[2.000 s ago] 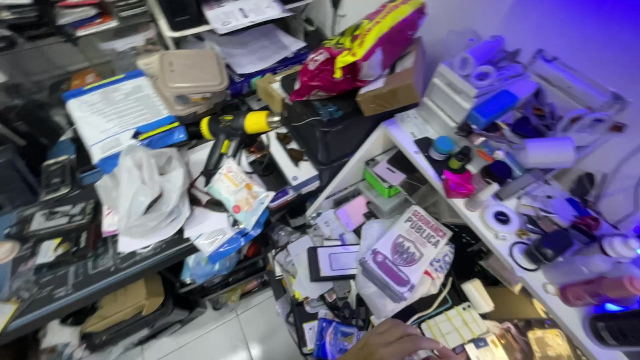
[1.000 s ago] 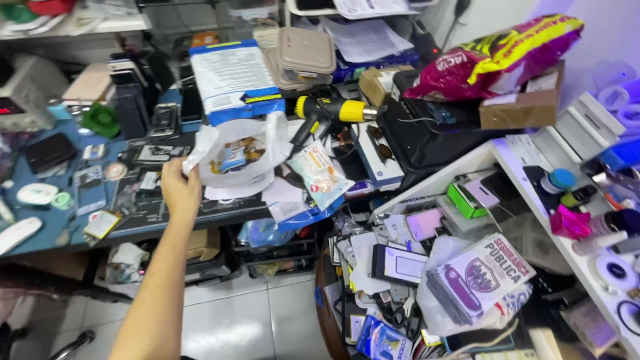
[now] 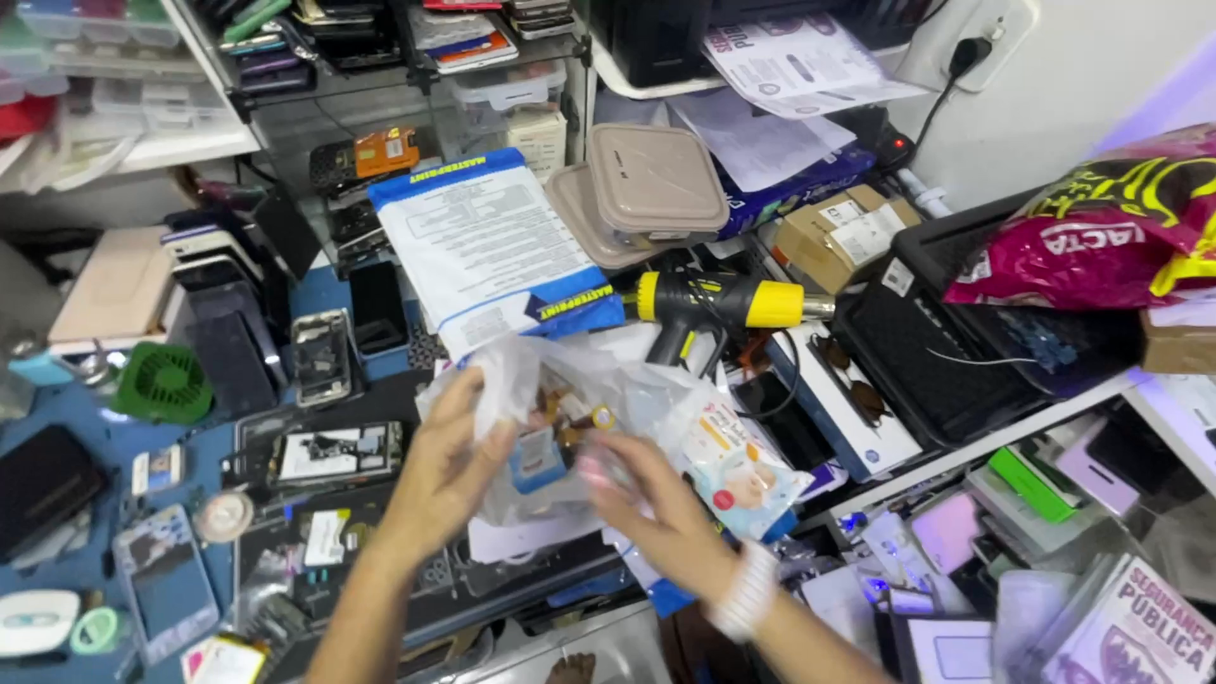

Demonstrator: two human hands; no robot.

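Note:
A thin white plastic bag point(image 3: 541, 380) lies opened on the cluttered desk, with small brown, gold and blue wrapped items point(image 3: 560, 437) inside. My left hand point(image 3: 446, 456) grips the bag's left rim between thumb and fingers. My right hand point(image 3: 655, 513), with a white band at the wrist, is at the bag's right side, its fingers closed on a small pink item point(image 3: 605, 473), blurred by motion. Just right of the bag lies a wipes-like packet point(image 3: 741, 465). Behind it rests a yellow and black heat gun point(image 3: 727, 302).
A blue and white pouch point(image 3: 499, 247) and beige lidded containers point(image 3: 655, 180) lie behind the bag. Disassembled phones point(image 3: 337, 451) and a green fan point(image 3: 164, 383) stand at left. A black case point(image 3: 940, 351) and a magenta bag point(image 3: 1073, 237) are at right; a crowded shelf is below.
My right hand has come into view at the bag, holding a small pink item. My left hand remains at the bag's left rim. The view has moved closer to the desk.

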